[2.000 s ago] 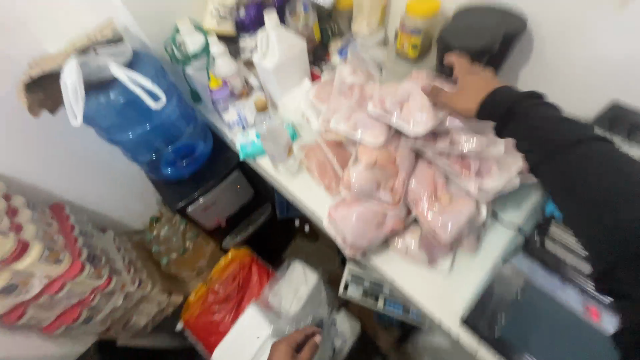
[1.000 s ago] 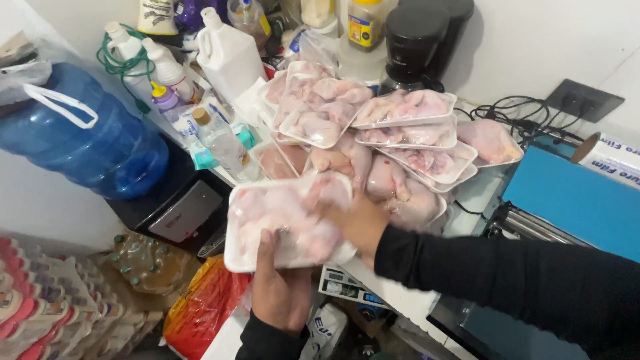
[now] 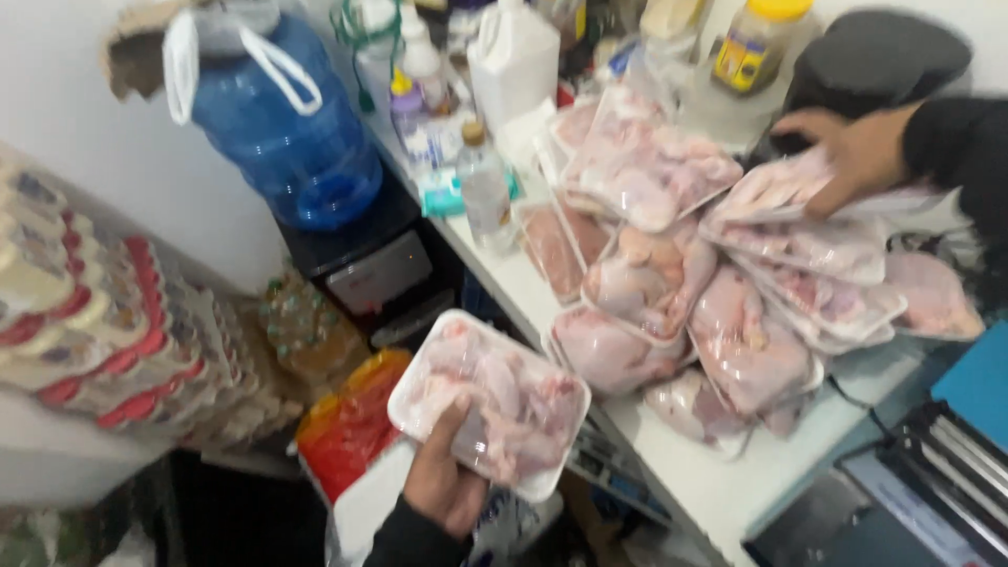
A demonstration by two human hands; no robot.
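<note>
My left hand [image 3: 449, 480] grips a white foam tray of raw chicken pieces under clear film [image 3: 492, 402], thumb on top, beside the counter edge. At the upper right, my right hand [image 3: 854, 153] is over the top wrapped tray [image 3: 780, 185] of a small stack, its fingers spread and blurred; whether it grips that tray I cannot tell. More wrapped raw chicken trays [image 3: 650, 276] lie heaped on the white counter [image 3: 693, 480], some overlapping and tilted.
A blue water jug [image 3: 291, 150] stands on a black dispenser [image 3: 378, 272] at the left. Bottles and a white plastic jug [image 3: 516, 67] line the counter's back. A black appliance [image 3: 878, 59] stands upper right, a film-wrapping machine [image 3: 890, 488] lower right. Stacked egg trays [image 3: 118, 315] fill the far left.
A second ago both hands were at a wrapped tray near the counter's front. Now my left hand alone holds a tray lower down, and my right hand has moved to the stack at the right.
</note>
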